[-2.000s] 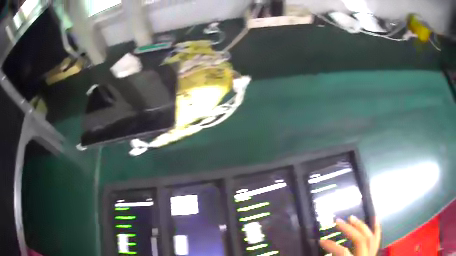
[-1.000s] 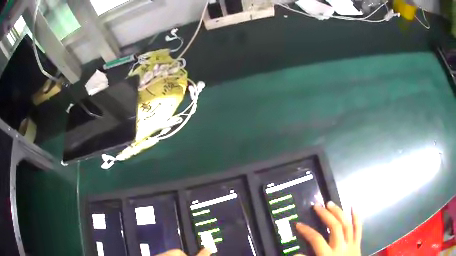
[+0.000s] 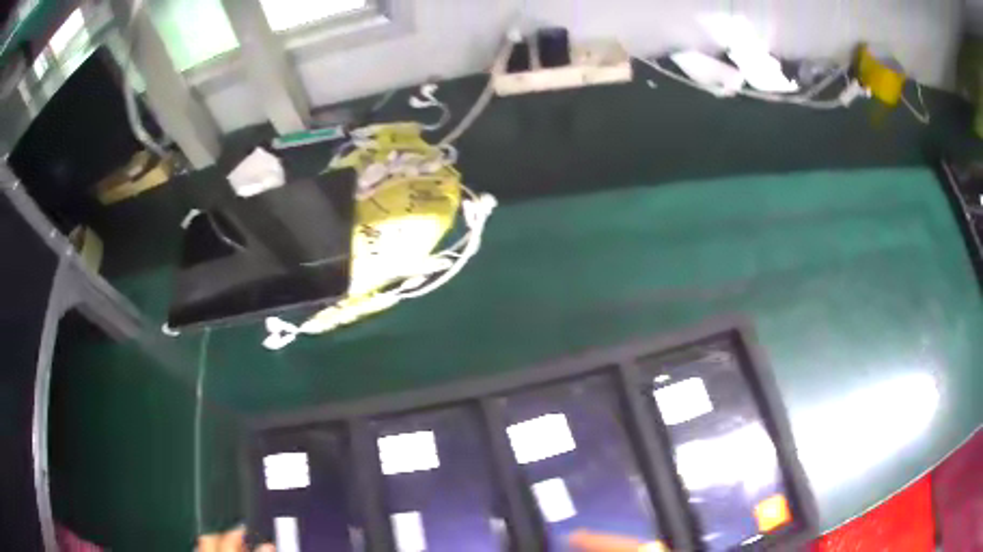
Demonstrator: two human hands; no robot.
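Note:
A black four-slot phone tray lies at the bottom of the view, its near side cut off. Each slot holds a smartphone: far left, second, third and far right. All four dark bluish screens show white boxes. The far right one also shows an orange square low on its right side. My left hand is at the bottom edge by the tray's left end, only fingertips showing. My right hand has a blurred finger over the lower third phone; the rest is cut off.
A glossy black panel lies at left beside a yellow bag with white earphone cables. A power strip and white papers are by the wall. A metal-framed partition stands at left; something red is at lower right.
Green text lines are gone from the two right phones. The orange square now shows. My right hand moved left from the far right phone; my left hand moved left to the tray's end.

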